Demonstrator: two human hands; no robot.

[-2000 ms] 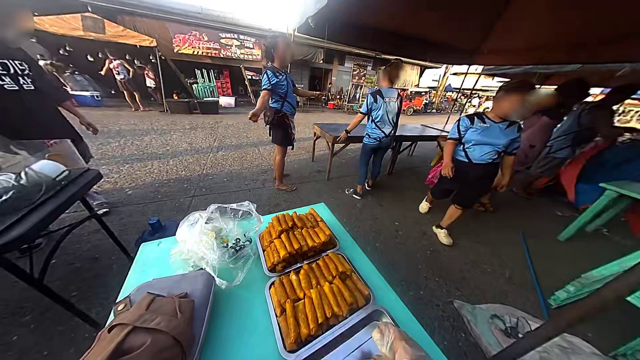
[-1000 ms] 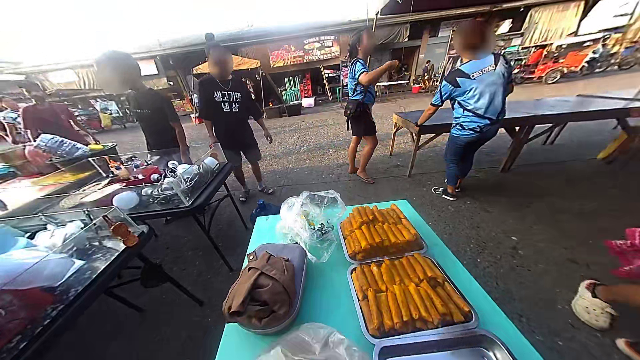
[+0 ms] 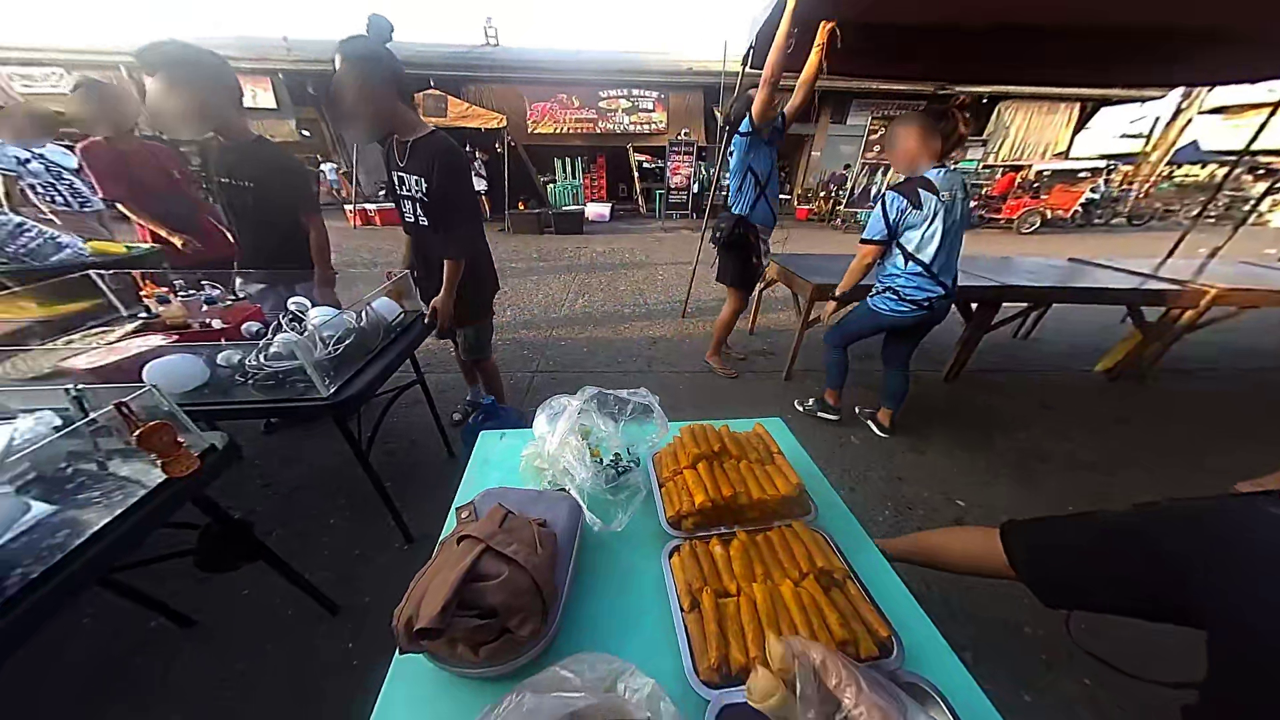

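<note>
My right hand point(image 3: 835, 685), in a clear plastic glove, is at the bottom edge, its fingers around what look like pale rolls point(image 3: 768, 690). It is over the near end of a metal tray point(image 3: 895, 650) filled with rows of golden-brown fried rolls point(image 3: 745, 615). A second tray point(image 3: 662, 500) of stacked fried rolls point(image 3: 730, 475) adjoins it on the far side. Part of another metal tray point(image 3: 925, 690) shows beside my hand. My left hand is out of view. A clear plastic bag point(image 3: 585, 690) lies at the bottom edge.
The turquoise table point(image 3: 610, 580) also bears a knotted plastic bag point(image 3: 600, 450) and a brown cloth bag point(image 3: 485, 590) on a grey lidded container point(image 3: 560, 520). Black tables point(image 3: 350, 390) stand left. Several people are beyond; a person's leg point(image 3: 950, 550) is close at right.
My right hand has come into view over the near tray; one second ago it was not visible. A person in blue has raised both arms. A person's leg has appeared at right.
</note>
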